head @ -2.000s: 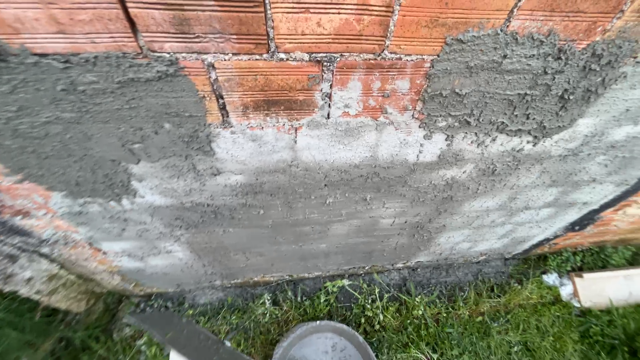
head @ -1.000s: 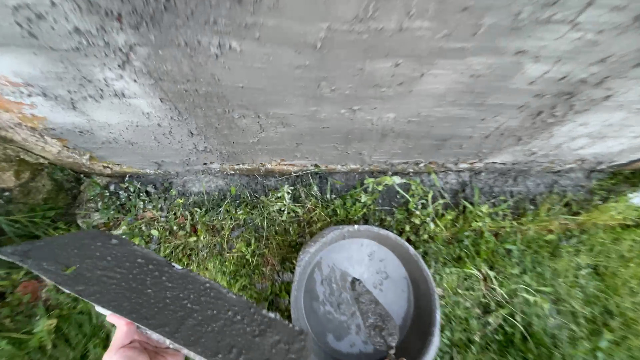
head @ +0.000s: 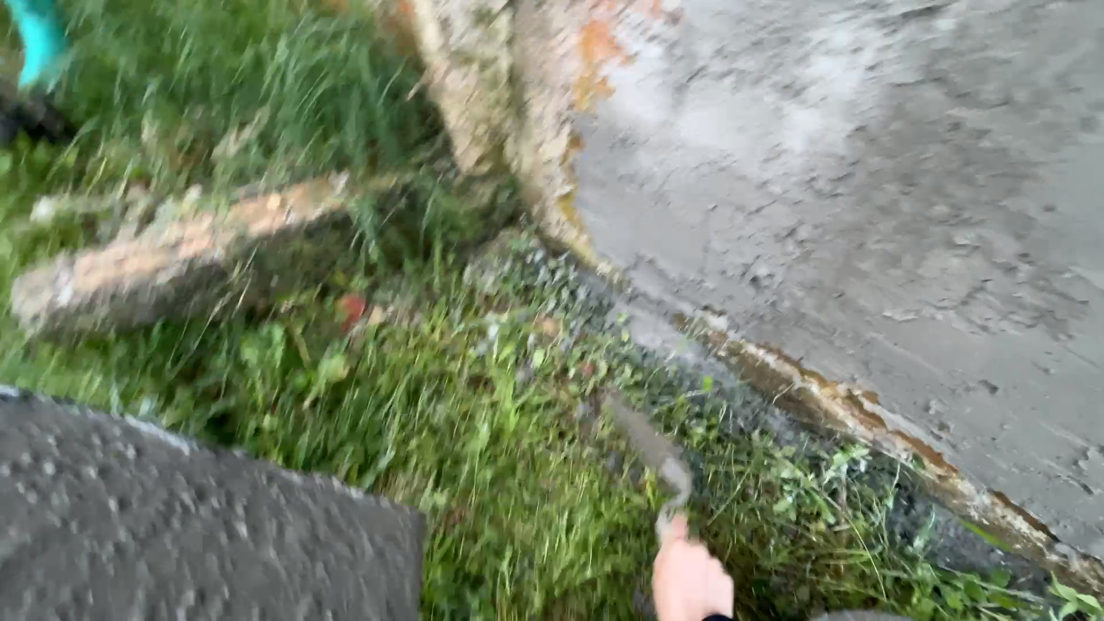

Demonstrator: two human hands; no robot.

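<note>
My right hand (head: 692,578) is closed round the handle of a small trowel (head: 649,442), whose mortar-smeared blade points up and left over the grass, short of the wall's foot. At the lower left lies the mortar-covered face of a flat board (head: 207,526); my left hand is out of sight. Wet grey mortar coats the wall (head: 828,233) on the right. Only a sliver of the bucket's rim (head: 862,616) shows at the bottom edge. The view is blurred.
A long rough block or beam (head: 190,250) lies in the grass at the left. The wall's rough corner (head: 483,95) stands at the upper middle, and a ragged ledge (head: 828,397) runs along its foot. Something turquoise (head: 39,43) is at the upper left.
The view has swung left and down to the wall's corner. My right hand with the trowel has come into view. My left hand, seen under the board a second ago, is out of view.
</note>
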